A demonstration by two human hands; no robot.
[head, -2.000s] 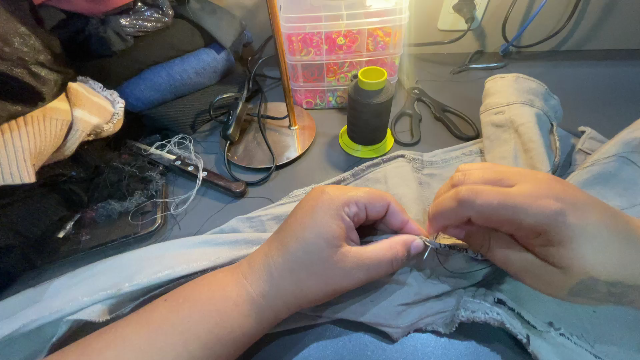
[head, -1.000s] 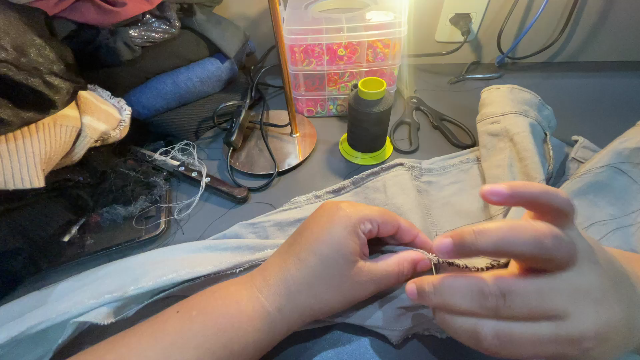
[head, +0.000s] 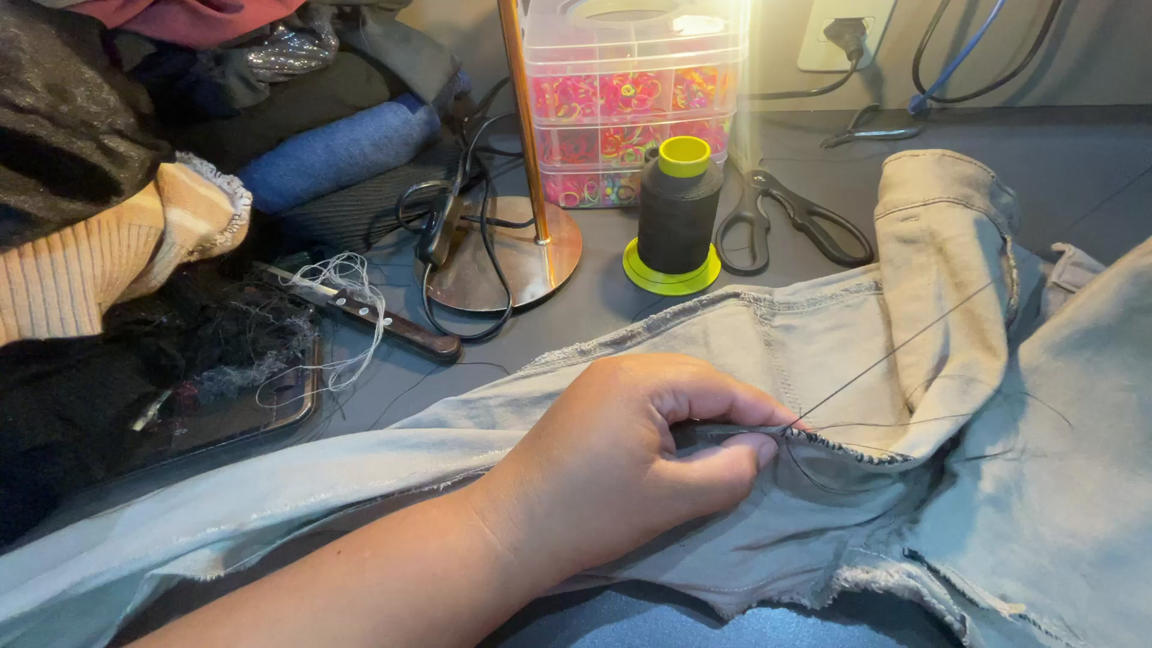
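Note:
My left hand (head: 648, 450) pinches the edge of a light grey-beige fabric garment (head: 810, 351) between thumb and forefinger. Just right of the fingertips, dark overcast stitches (head: 855, 450) run along the pinched edge. A dark thread (head: 891, 353) rises taut from there towards the upper right, and looser thread curls over the cloth below. My right hand is outside the view, and no needle can be made out. Behind the garment stands a cone of black thread (head: 679, 216) on a yellow-green spool, beside black-handled scissors (head: 832, 229).
A wood-handled knife (head: 418, 337) lies under tangled white thread (head: 351, 288). Behind are a copper lamp base (head: 549, 261), a black cord and a clear box of small coloured bands (head: 630, 99). Clothes (head: 342, 148) are heaped at the left. Pliers (head: 868, 135) lie near the wall socket (head: 844, 36).
My right hand, at the seam beside my left hand in the earlier frames, has gone out of view. The thread now stretches taut to the upper right. My left hand still pinches the cloth.

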